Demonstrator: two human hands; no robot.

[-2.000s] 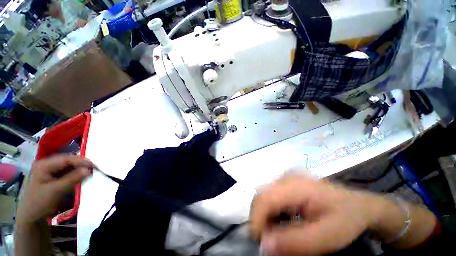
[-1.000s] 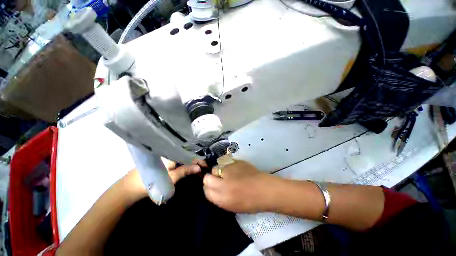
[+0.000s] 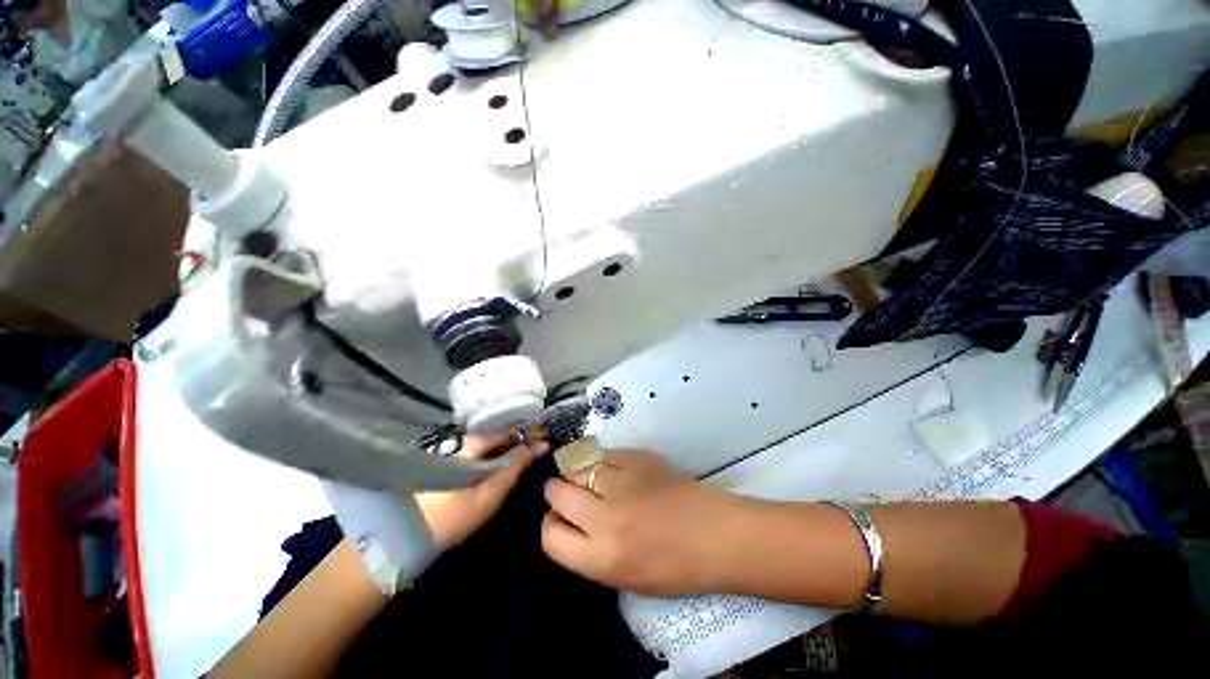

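Observation:
The dark fabric (image 3: 491,597) lies under and in front of the machine head (image 3: 717,146), up to the needle area. My right hand (image 3: 624,524) pinches the fabric just in front of the needle area, beside the tan block (image 3: 579,458). My left hand (image 3: 484,501) holds the fabric's left side with its fingertips close to the needle area; the take-up lever guard (image 3: 305,385) and a white post partly cover this hand and arm. The presser foot and needle are hidden behind the tension dial (image 3: 498,391) and my fingers. The narrow tape cannot be told apart from the dark fabric.
Dark snips (image 3: 786,309) lie on the bed behind my right hand. Small scissors (image 3: 1072,356) lie near the right table edge. A plaid pouch (image 3: 995,259) hangs over the machine arm. A red basket (image 3: 129,517) stands at the left table edge. A printed ruler (image 3: 982,464) runs along the front edge.
Both hands have come from apart, with the tape stretched between them, to the needle area. The view has moved closer to the machine head. Since one second ago the hands have barely moved.

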